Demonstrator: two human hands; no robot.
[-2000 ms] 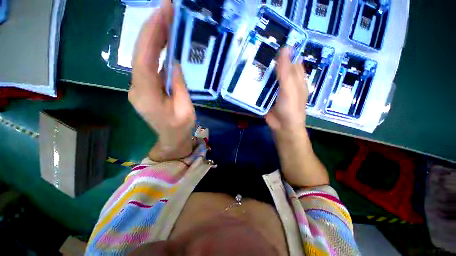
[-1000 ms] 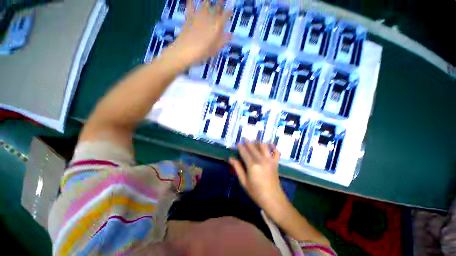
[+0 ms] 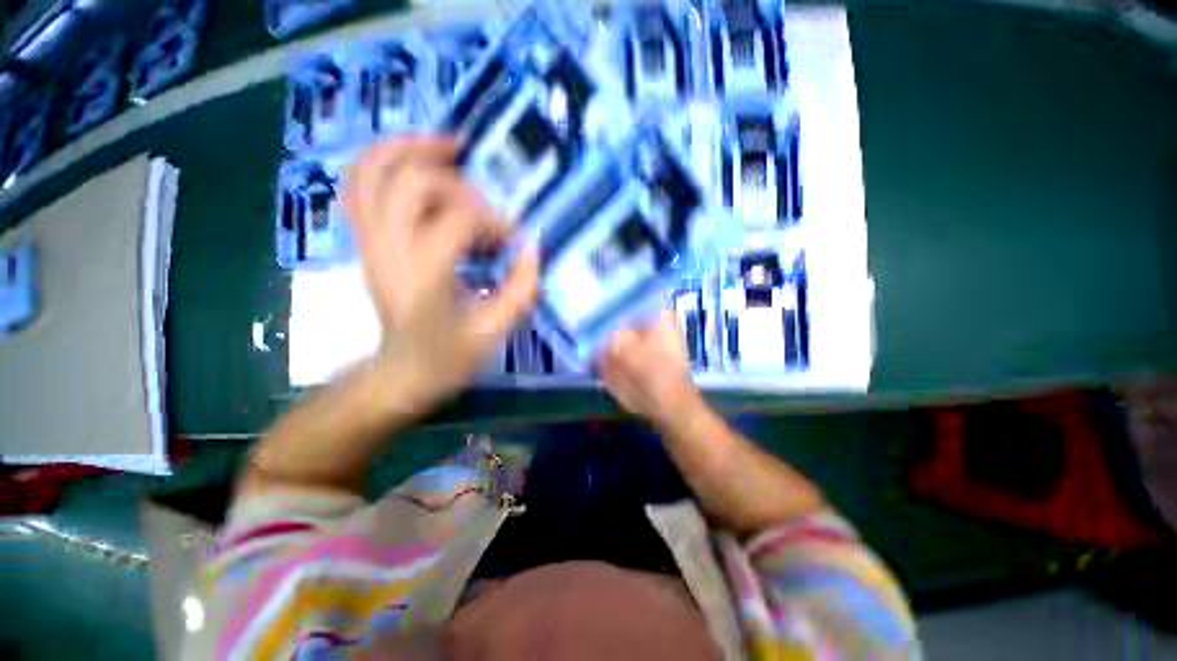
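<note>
Two phone housings, an upper one [image 3: 523,142] and a lower one [image 3: 607,252], are held tilted side by side above the white sheet [image 3: 833,194]. My left hand [image 3: 432,245] is at the left edge of the pair, blurred, its fingers bent. My right hand [image 3: 645,362] grips the bottom end of the lower housing. More housings [image 3: 762,168] lie in rows on the sheet, partly hidden under the held pair and my left hand. The sheet's front left part shows bare white.
A cardboard stack [image 3: 84,310] with a small light-blue object [image 3: 16,287] lies at the left of the green bench [image 3: 994,220]. More housings [image 3: 168,45] sit beyond the bench's curved back edge at upper left. A red stool or crate [image 3: 1033,471] stands below right.
Both hands now hold a pair of housings above the sheet; one second ago they were apart over the rows. The view has shifted, bringing the housings at upper left into sight.
</note>
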